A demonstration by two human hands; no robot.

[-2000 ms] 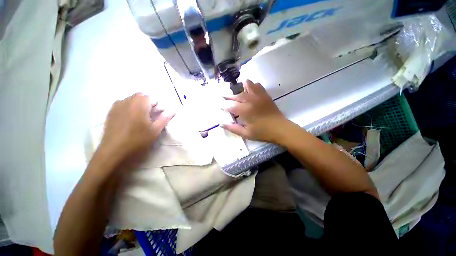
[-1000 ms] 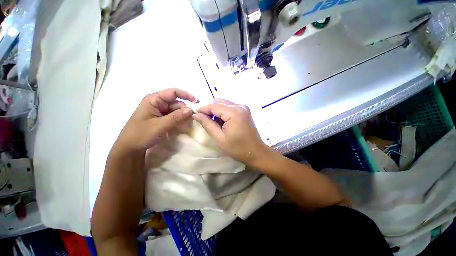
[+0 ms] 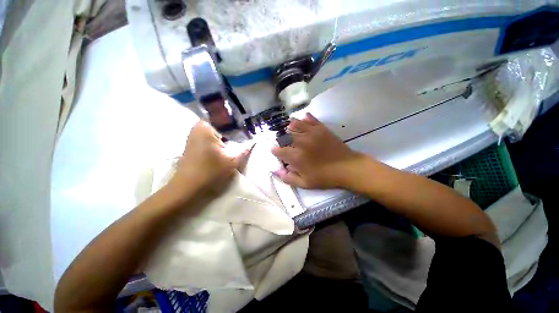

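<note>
The beige garment panel (image 3: 202, 244) lies crumpled on the white table and hangs over its front edge. My left hand (image 3: 211, 156) presses on the cloth just left of the presser foot, fingers bent. My right hand (image 3: 315, 153) holds the cloth edge just right of the presser foot, fingertips close to the needle area. A narrow pale strip (image 3: 288, 194) runs from under my right hand to the table edge. The sewing machine head (image 3: 245, 55) stands over both hands. The needle area is glaring, so the needle and the exact grip of the fingertips cannot be made out.
Waiting beige panels (image 3: 30, 147) lie along the left. A clear plastic bag (image 3: 527, 85) is at the table's right end. A green basket (image 3: 490, 174) with cloth draped over it stands below right. A blue crate (image 3: 184, 301) is below the front edge.
Both hands have moved from the table front, where they pinched the cloth together, up to the presser foot. The cloth has moved with them. The view has shifted closer to the machine head.
</note>
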